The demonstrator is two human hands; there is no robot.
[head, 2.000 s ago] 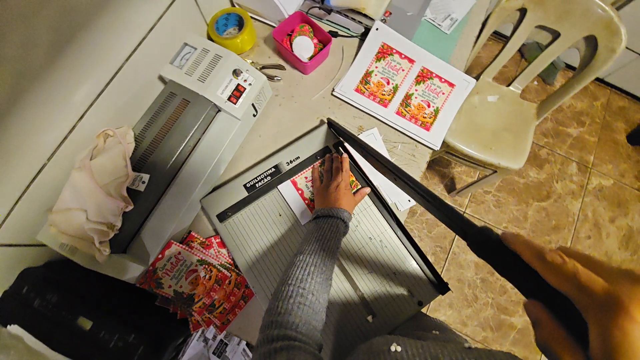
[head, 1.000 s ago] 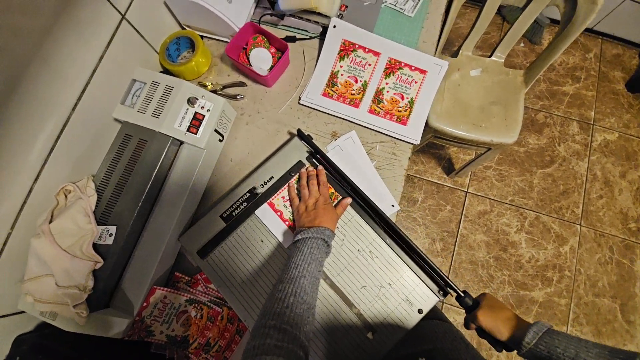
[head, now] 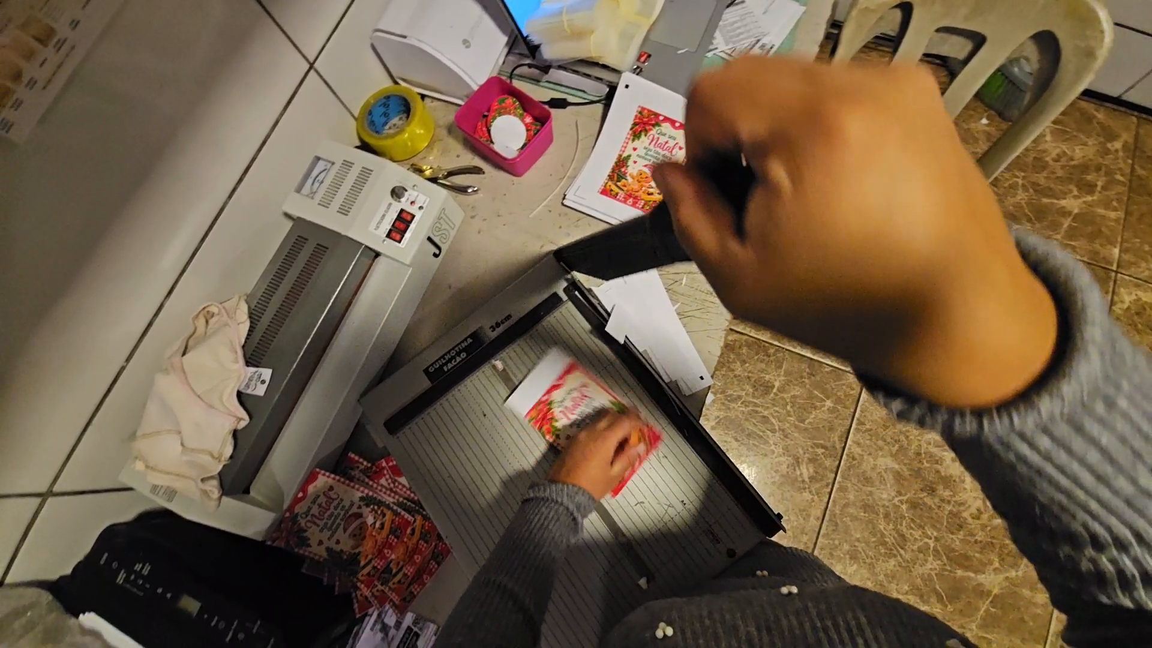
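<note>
My left hand [head: 598, 453] holds a printed Christmas card [head: 569, 400], slightly blurred, over the lined bed of the guillotine paper cutter [head: 486, 450]. The card has a white strip along one end. Raised close to the camera, my right hand [head: 810, 207] is closed around the handle of the cutter's blade arm [head: 630, 245], which is lifted; the fist hides most of the handle. White paper offcuts [head: 655, 324] lie beside the cutter's cutting edge. A pile of cut cards [head: 364, 531] rests at the cutter's left side.
A laminator [head: 310, 315] with a cloth [head: 193, 405] on it stands left. Behind are yellow tape [head: 396, 123], pliers [head: 447, 178], a pink box [head: 504, 126] and printed sheets [head: 598, 135]. A black device [head: 180, 585] sits at lower left, a plastic chair [head: 1035, 36] at upper right.
My right hand has raised the blade arm from its lowered position one second ago. My left hand has moved from the top of the cutter toward me, with the card.
</note>
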